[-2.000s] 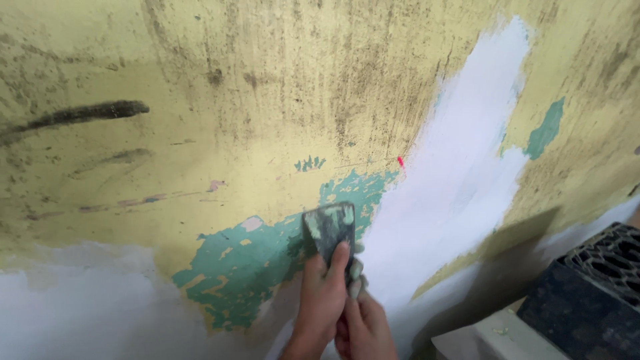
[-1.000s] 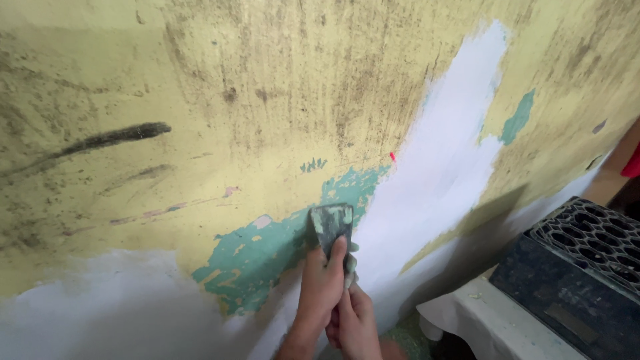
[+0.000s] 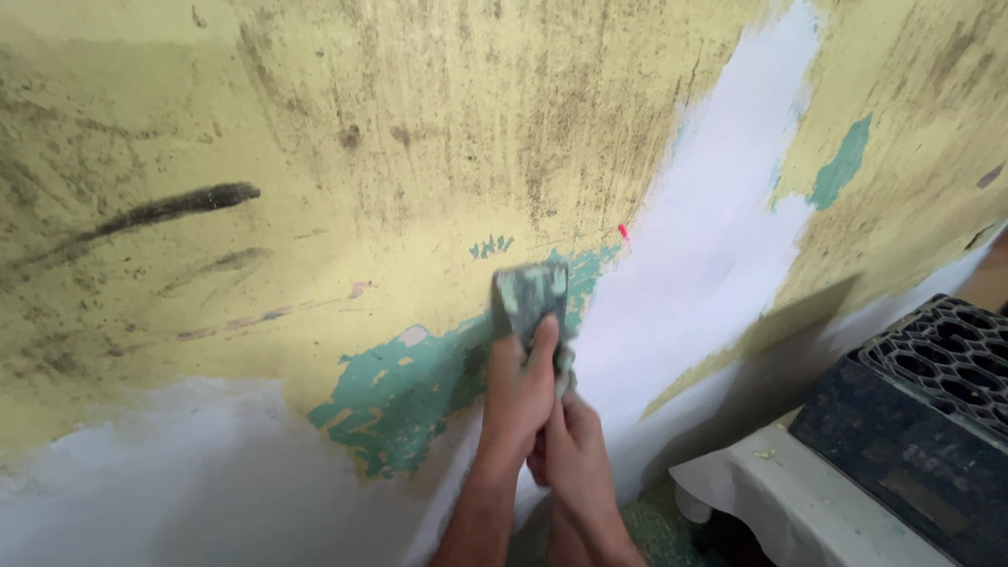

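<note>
My left hand (image 3: pixel 524 386) grips a putty-smeared scraper (image 3: pixel 534 295) near its blade, with the thumb along the blade's face. Just below and to the right, my right hand (image 3: pixel 575 441) is closed around the lower part of the tool, its handle mostly hidden by fingers. The blade's wide end lies against the wall at the upper edge of a green patch (image 3: pixel 402 394), where the yellow paint (image 3: pixel 409 197) is flaked off. White wall surface (image 3: pixel 693 236) shows to the right of the blade.
At the lower right a dark crate (image 3: pixel 890 449) with a honeycomb-like top rests on a pale covered surface (image 3: pixel 780 504) beside the wall. Small flakes lie on that cover. A smaller green patch (image 3: pixel 843 165) is at the upper right, and a black smear (image 3: pixel 173 206) marks the left.
Both hands remain on the scraper against the wall near the green patch's top edge. Nothing has been let go or taken up; the view has shifted slightly.
</note>
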